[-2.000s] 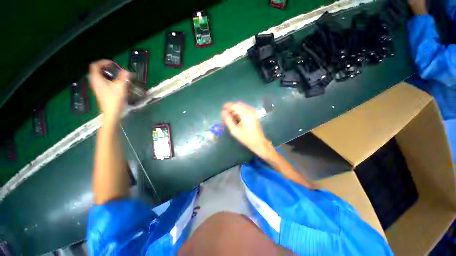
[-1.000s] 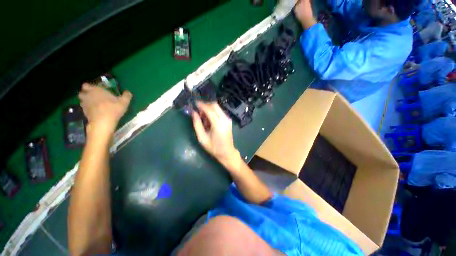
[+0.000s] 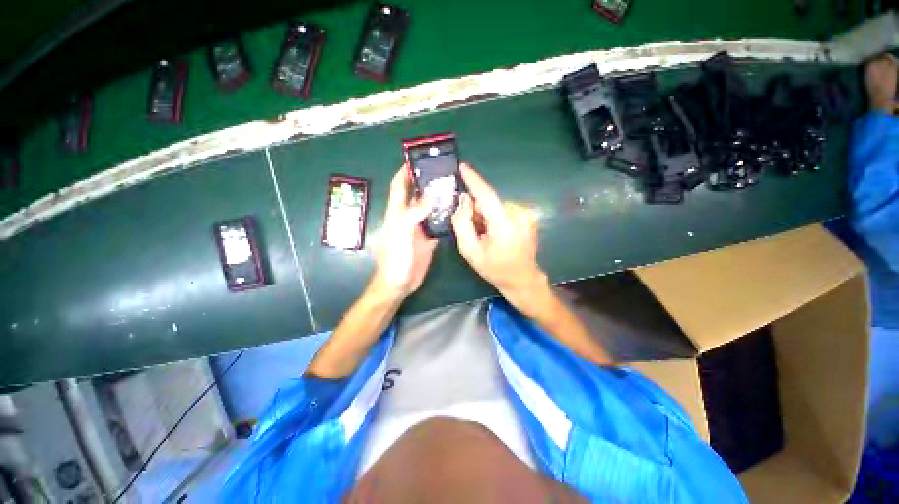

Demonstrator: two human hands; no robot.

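A phone unit (image 3: 434,177) with a red edge and a black housing over it is held upright between both hands above the bench. My left hand (image 3: 402,236) grips its left side and lower end. My right hand (image 3: 498,231) holds its right side, with the fingers at the housing. An open phone unit (image 3: 345,214) with green and silver inside lies on the bench left of my hands. A closed unit (image 3: 240,254) with a pale central area lies left of the bench seam. The blue pick cannot be seen.
A pile of loose black housings (image 3: 680,133) lies at the bench's right. Several dark red-edged units lie on the green belt (image 3: 473,44) behind the whitish strip. An open cardboard box (image 3: 769,285) stands at the right front. Another person's arm (image 3: 875,157) is at the far right.
My hands have come together in front of me around a phone unit; earlier my left was over the belt and my right at the housings. The view has swung back left.
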